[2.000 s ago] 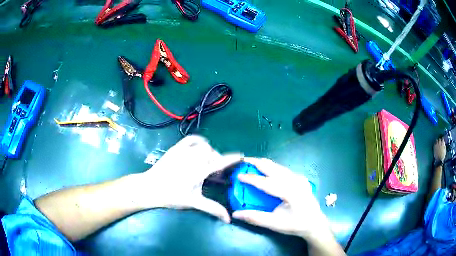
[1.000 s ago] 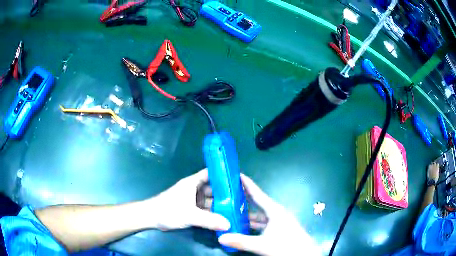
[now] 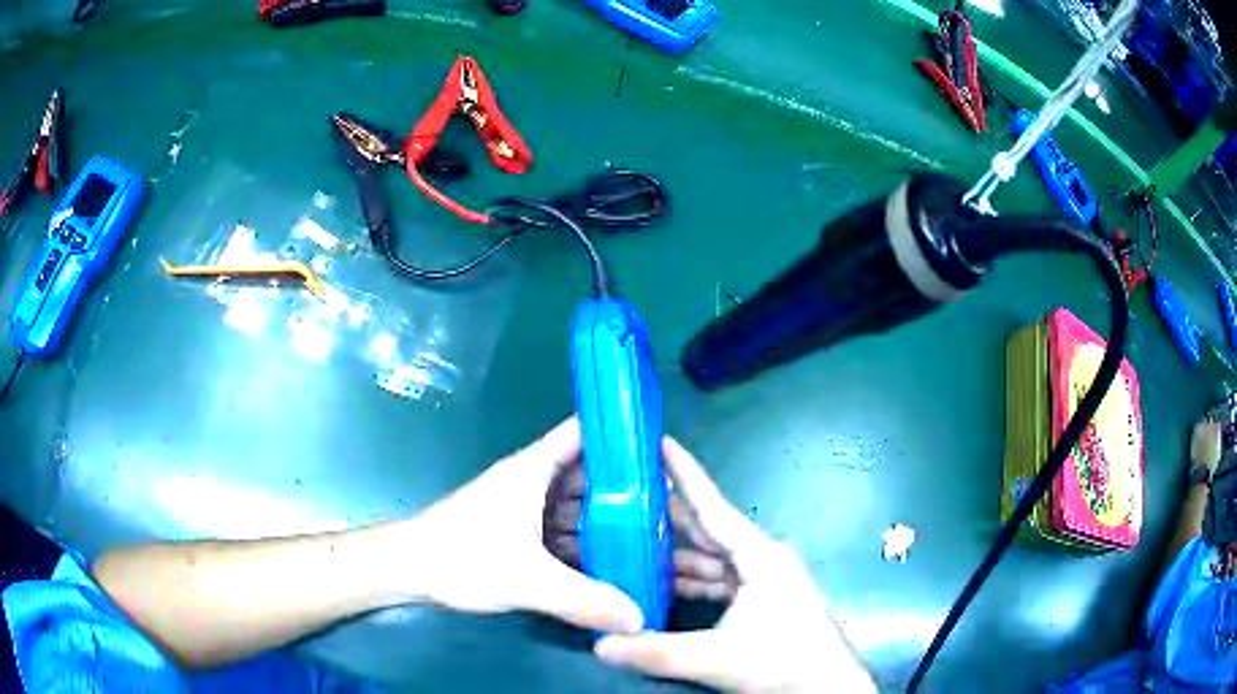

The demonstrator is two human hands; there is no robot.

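A blue battery tester (image 3: 621, 447) stands on its side edge between my hands, its cable end pointing away from me. My left hand (image 3: 522, 549) holds its left side near the lower end. My right hand (image 3: 739, 603) holds its right side, fingers partly hidden behind it. A black lead (image 3: 577, 233) runs from its far end to a looped bundle, a red clamp (image 3: 468, 115) and a black clamp (image 3: 364, 140) with coppery jaws. The tester's screen is not visible.
A black electric screwdriver (image 3: 828, 285) hangs tilted from a pale cord, right of the tester. A pink-lidded tin (image 3: 1102, 441) stands right, an orange-yellow tool (image 3: 244, 274) lies left on clear film. Other testers (image 3: 82, 258) lie around. A person's forearm (image 3: 1196, 475) shows far right.
Two seconds ago the tester lay crosswise, largely covered by my hands; it now points away from me. Since one second ago it has barely moved in my hands. The screwdriver hangs at a flatter angle.
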